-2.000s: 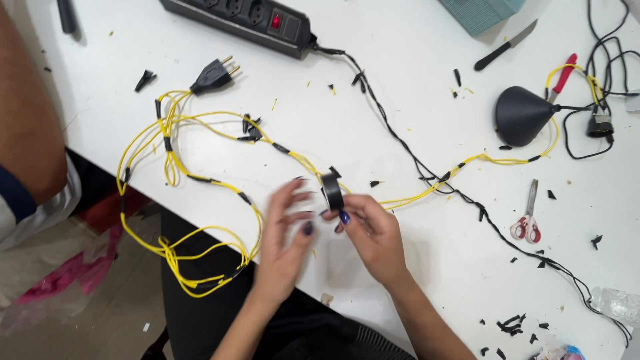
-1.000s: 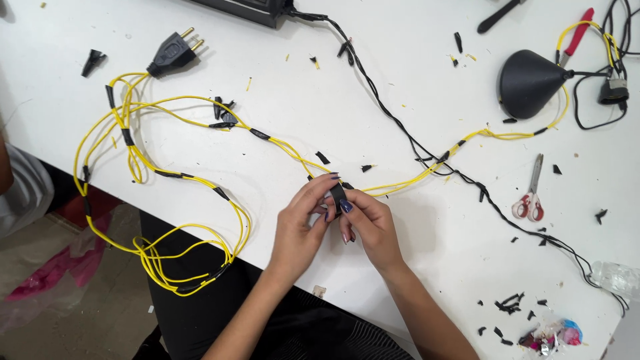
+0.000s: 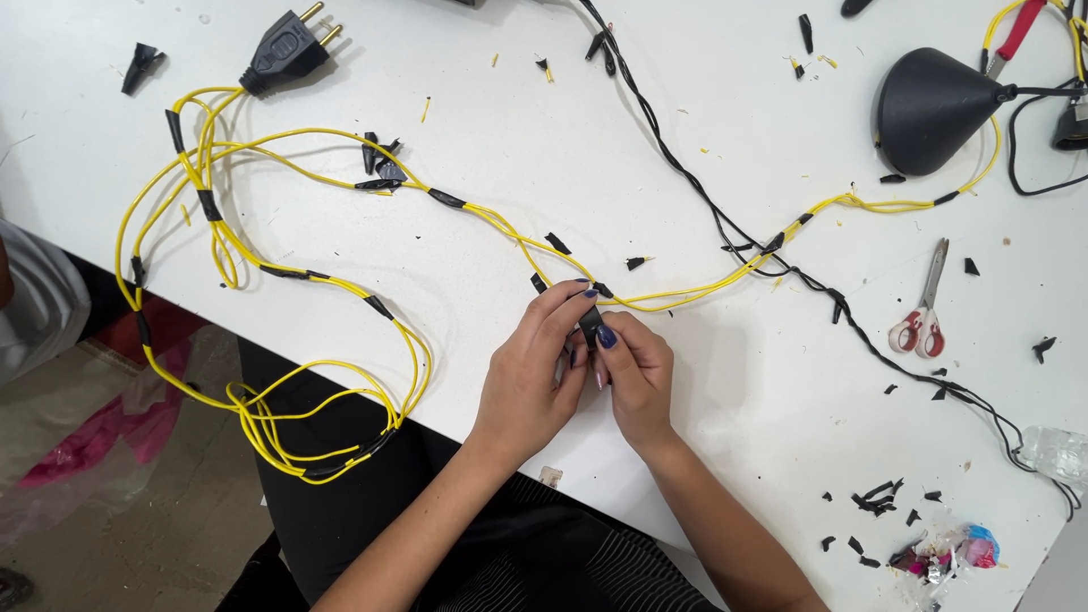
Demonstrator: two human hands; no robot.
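Near the front edge of the white table, my left hand and my right hand meet around a small roll of black electrical tape, both closed on it; the fingers cover much of it. Just beyond my fingertips run paired yellow wires, bound at intervals with black tape. They loop at the left, partly over the table edge, up to a black two-pin plug. Towards the right the wires reach a black cone-shaped lamp part.
Twisted black wires cross the yellow ones. Scissors lie at right, with tape scraps, wrappers and a clear plastic item nearer the corner. A red-handled tool lies at upper right. Part of a person shows at left.
My left hand, apart from the tape roll two seconds ago, has come in and closed on it beside my right hand. The view has shifted.
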